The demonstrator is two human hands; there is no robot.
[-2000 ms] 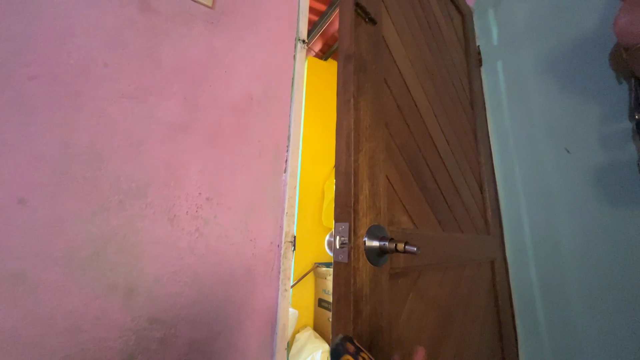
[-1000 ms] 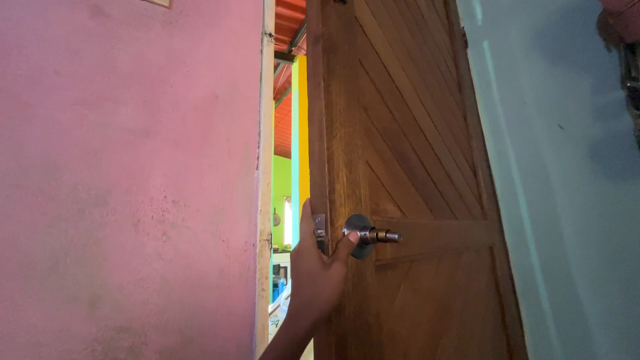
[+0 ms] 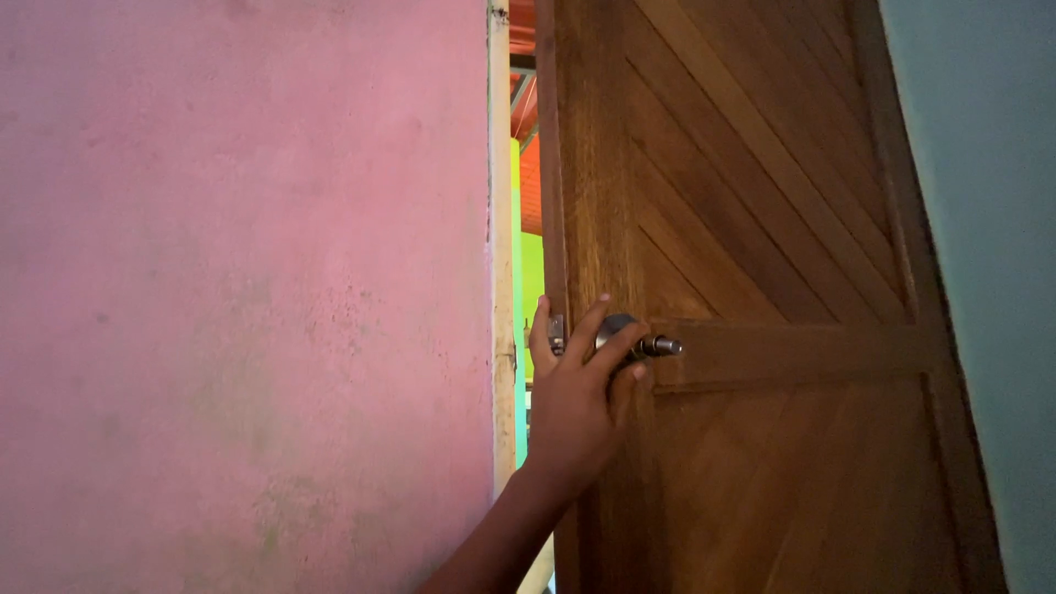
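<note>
A brown wooden door with diagonal panels stands slightly ajar, its metal latch plate showing on the edge. My left hand reaches up from the bottom centre, its back toward me and its fingers spread. One finger lies by the latch plate, and the others rest on the door face and around the round base of the metal door knob. The hand covers part of that base; the knob's narrow tip sticks out to the right of the fingers. My right hand is not in view.
A pink wall fills the left side, bordered by a pale door frame. Through the narrow gap show a red roof and a green wall. A grey-blue wall lies right of the door.
Two seconds ago no hand was on the knob; my left hand has come up to the door edge and knob. The gap between door and frame has narrowed. The view has shifted.
</note>
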